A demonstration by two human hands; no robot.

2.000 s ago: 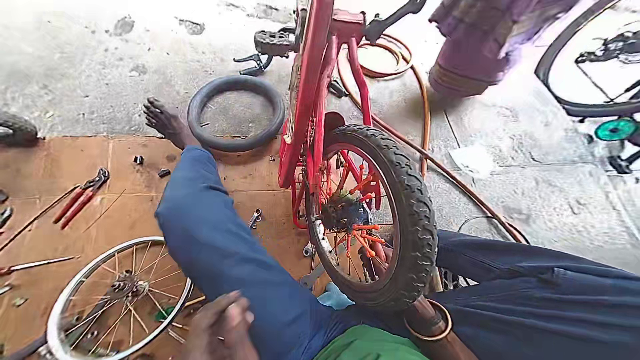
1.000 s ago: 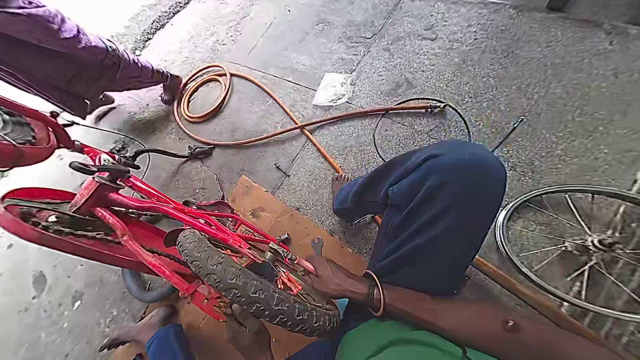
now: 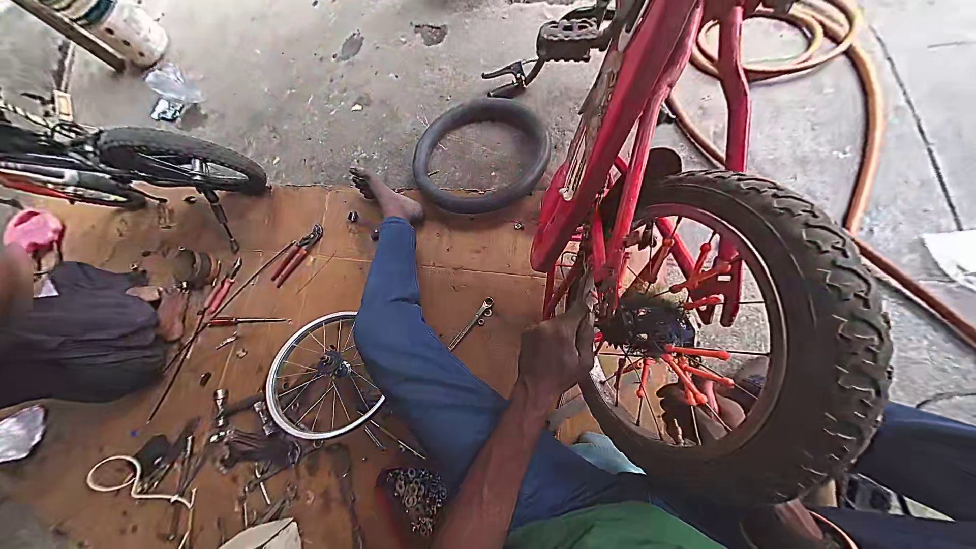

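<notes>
A red bicycle frame (image 3: 663, 69) stands over my lap, its knobby-tyred wheel (image 3: 831, 335) at the rear fork. Orange pieces sit on the spokes (image 3: 686, 381) around the dark hub (image 3: 656, 324). My left hand (image 3: 557, 347) is closed at the axle end on the left side of the fork; whether it grips a nut or the frame is hidden. Behind the lower spokes shows my right hand (image 3: 705, 412), partly covered by the wheel, with its wrist below the tyre. A combination wrench (image 3: 473, 323) lies on the board left of the frame.
Left of my leg are a bare rim (image 3: 277, 393), red-handled pliers (image 3: 296, 255), a screwdriver (image 3: 248, 321) and a tray of nuts (image 3: 415, 496). An inner tube (image 3: 427, 164) lies ahead. Another bicycle (image 3: 183, 156) and a seated person (image 3: 84, 328) are at left, a coiled hose (image 3: 873, 145) at right.
The view has swung far left since one second ago. My left hand, low by the tyre then, is now at the hub; my right has moved from the fork side to behind the wheel.
</notes>
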